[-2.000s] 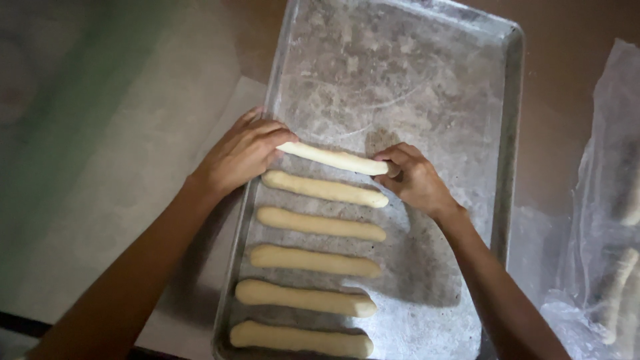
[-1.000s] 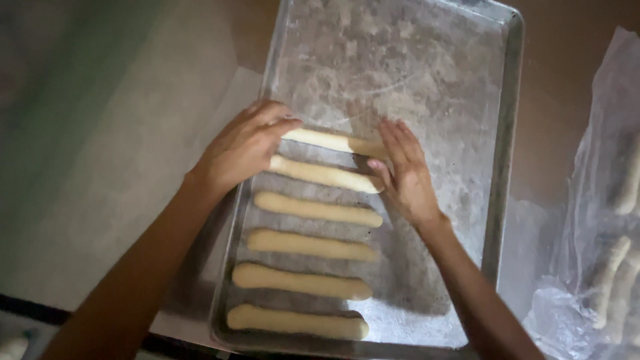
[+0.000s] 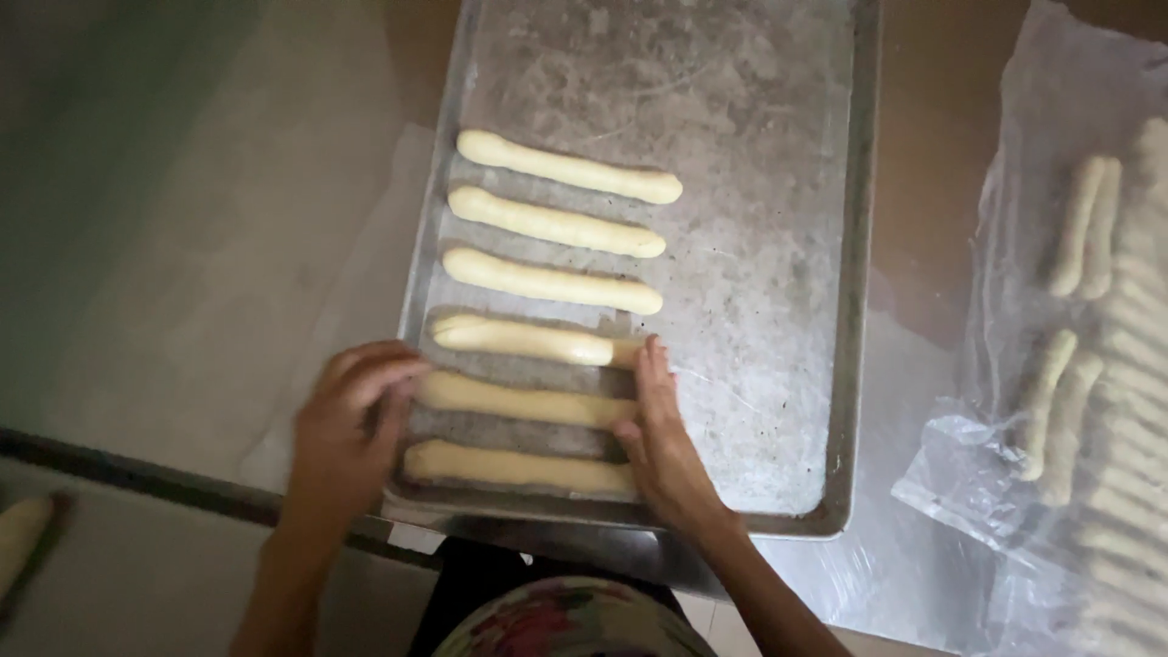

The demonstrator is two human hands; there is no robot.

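Note:
Several pale dough sticks lie crosswise in a column on the left part of a worn metal baking sheet [image 3: 748, 365]. My left hand [image 3: 356, 420], a little blurred, is at the sheet's left rim with its fingertips at the left end of the second dough stick from the bottom [image 3: 529, 399]. On the other side, my right hand [image 3: 662, 429] rests with its fingers extended along the right ends of the lower dough sticks, covering the tip of the lowest dough stick [image 3: 520, 465]. The top dough stick [image 3: 570, 167] lies untouched, farther up the sheet.
More dough sticks [image 3: 1081, 228] lie on and under clear plastic sheeting [image 3: 949, 456] at the right. The metal table [image 3: 885, 566] has its front edge near my body. A dark gap runs along the lower left, with a pale object [image 3: 23, 538] beyond it.
Both hands have moved down the sheet, from the uppermost dough sticks to the lower ones. The stick held between my hands two seconds ago now lies on the sheet, let go. The view has shifted.

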